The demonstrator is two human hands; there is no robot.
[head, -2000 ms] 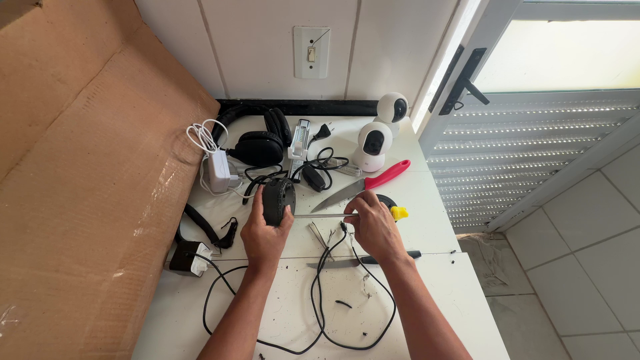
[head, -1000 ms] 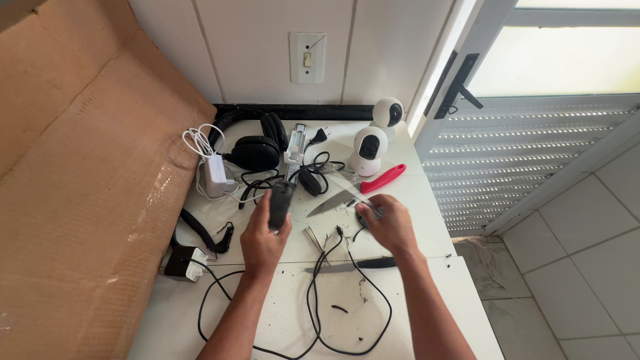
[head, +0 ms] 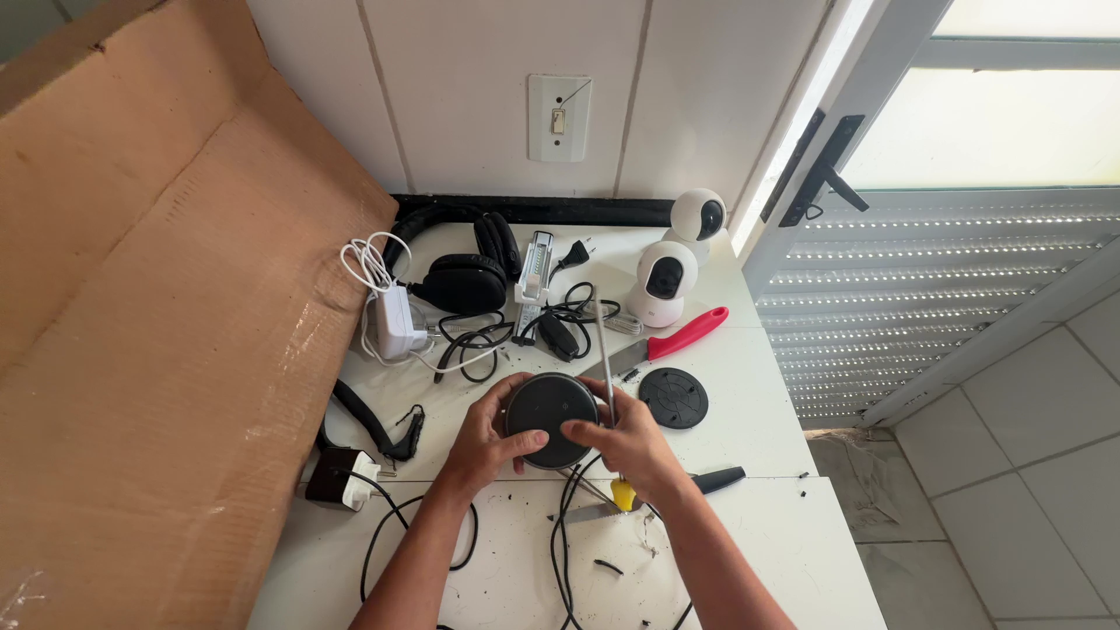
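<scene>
A round black device (head: pixel 553 411), seemingly a small speaker, is gripped between both hands with its flat round face toward me. My left hand (head: pixel 490 437) clasps its left edge, thumb on the face. At the right edge, my right hand (head: pixel 626 433) rests its thumb on the face and also holds a screwdriver (head: pixel 604 350) with a yellow handle, its shaft pointing away. To the right of that hand, a round black cover (head: pixel 673 398) lies on the white table. A red-handled knife (head: pixel 687 335) is just behind, and a black-handled knife (head: pixel 717 479) lies partly under my right wrist.
Headphones (head: pixel 464 282), a white adapter (head: pixel 398 322), black cables (head: pixel 567 560) and two white cameras (head: pixel 667 284) stand or lie around the hands. A black-and-white plug adapter (head: pixel 343 479) sits left. Large cardboard (head: pixel 175 332) borders the table's left side; a door (head: pixel 945 262) is at the right.
The black device has turned from edge-on to face-on and moved right. My right hand has come in to its right edge, still with the screwdriver. The round cover beside it is now uncovered.
</scene>
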